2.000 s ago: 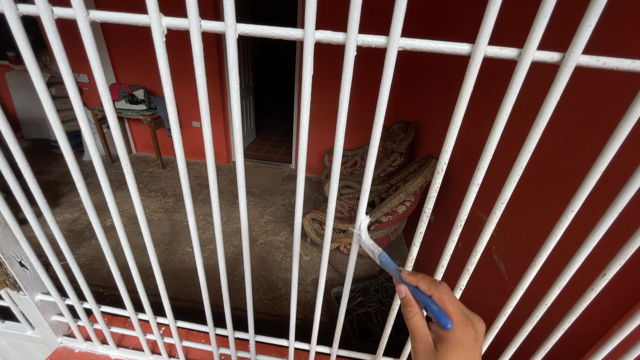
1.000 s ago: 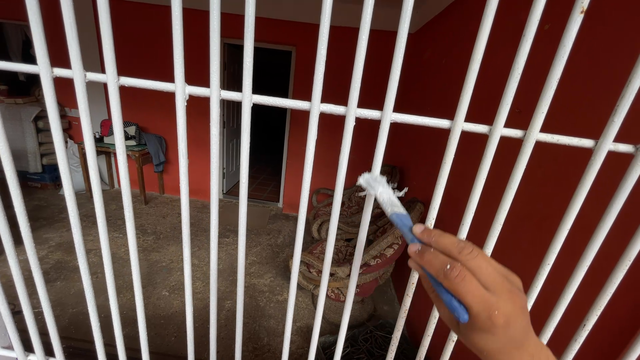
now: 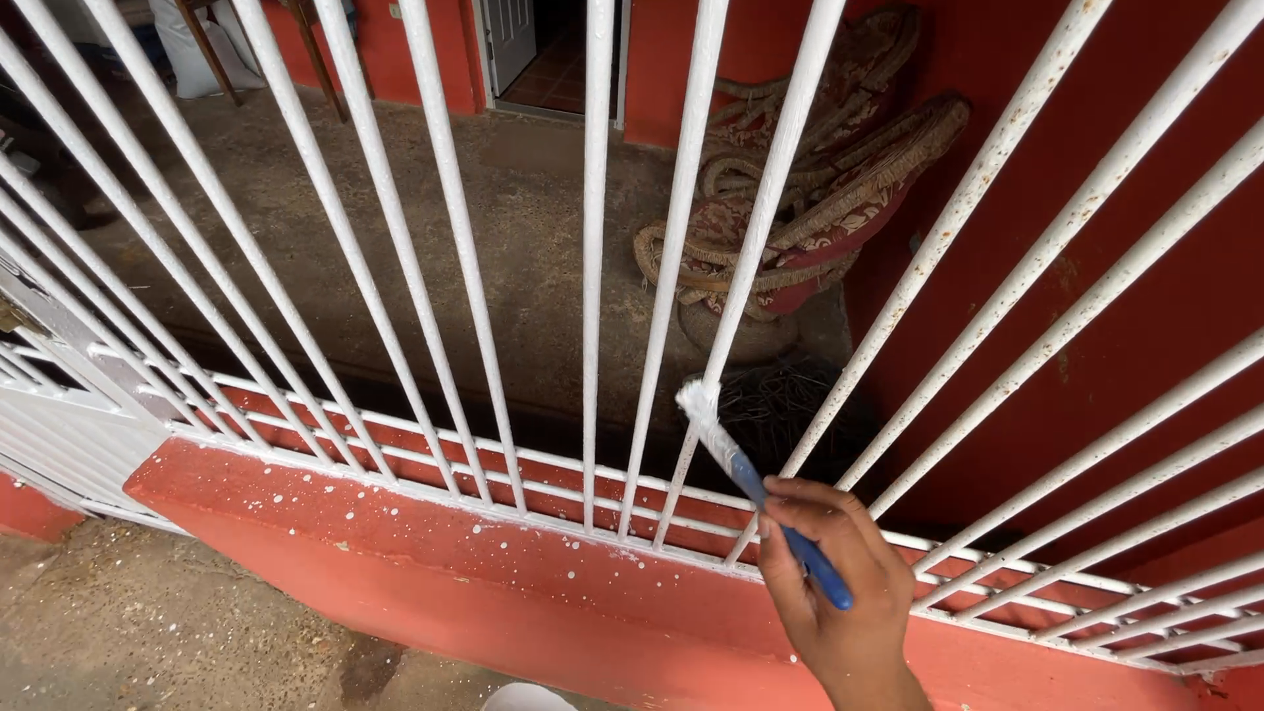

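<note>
My right hand (image 3: 839,568) holds a blue-handled paintbrush (image 3: 755,484) between thumb and fingers. White paint coats the bristles, which rest against a white metal bar (image 3: 755,242) of the window grille, low on its length. Above the brush that bar looks evenly white; below it, small dark specks show. Bars to the left are glossy white, while a bar to the right (image 3: 933,237) carries many rust spots. My left hand is out of view.
A red ledge (image 3: 395,513) spattered with white drops runs beneath the grille. A white rounded container (image 3: 528,697) shows at the bottom edge. Behind the bars are a patterned red chair with rope-like trim (image 3: 810,242), a dark bundle of twigs (image 3: 790,405) and a doorway (image 3: 558,59).
The brush has moved down the same bar, from near the horizontal crossbar to its lower part. The view has tilted down, bringing the ledge into sight.
</note>
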